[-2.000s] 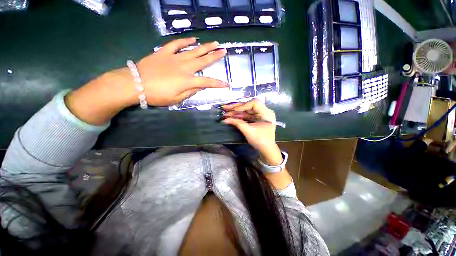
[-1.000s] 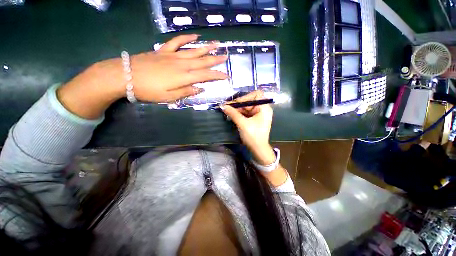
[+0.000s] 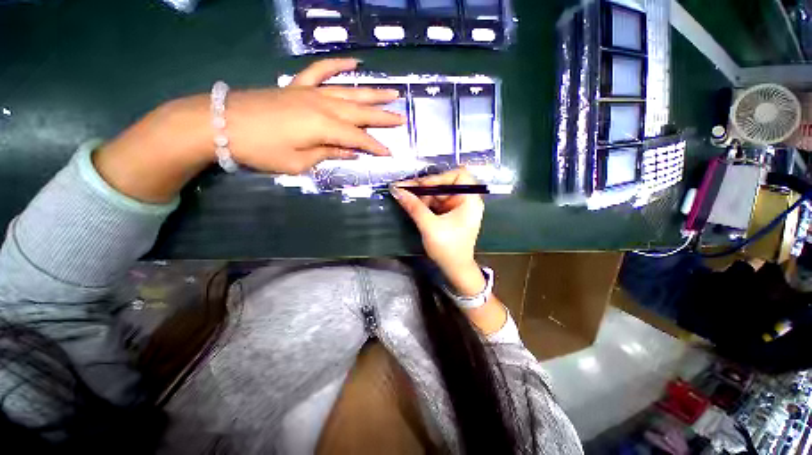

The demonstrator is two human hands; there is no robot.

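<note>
A black four-window panel [image 3: 434,120] lies flat in front of me with shiny film along its edges. My left hand [image 3: 298,127] lies spread over its left part and hides the windows there. My right hand [image 3: 445,213] holds a thin black pick tool [image 3: 450,188] almost level, its tip pointing left at the panel's near edge. A small white piece [image 3: 361,191] shows near the tip; glare blurs whether they touch. A finished panel [image 3: 416,33] lies just beyond, with a row of white ovals.
A panel stack [image 3: 574,107] in shiny film stands to the right. A sheet of white ovals [image 3: 663,164] lies beside it. Further right are a small fan [image 3: 765,114] and a phone-like device [image 3: 737,194] with a white cable. An open cardboard box [image 3: 570,298] is below the bench edge.
My right hand has turned, so the black tool, mostly hidden two seconds ago, now lies level above the near edge. My left hand has shifted slightly left and stays on the panel.
</note>
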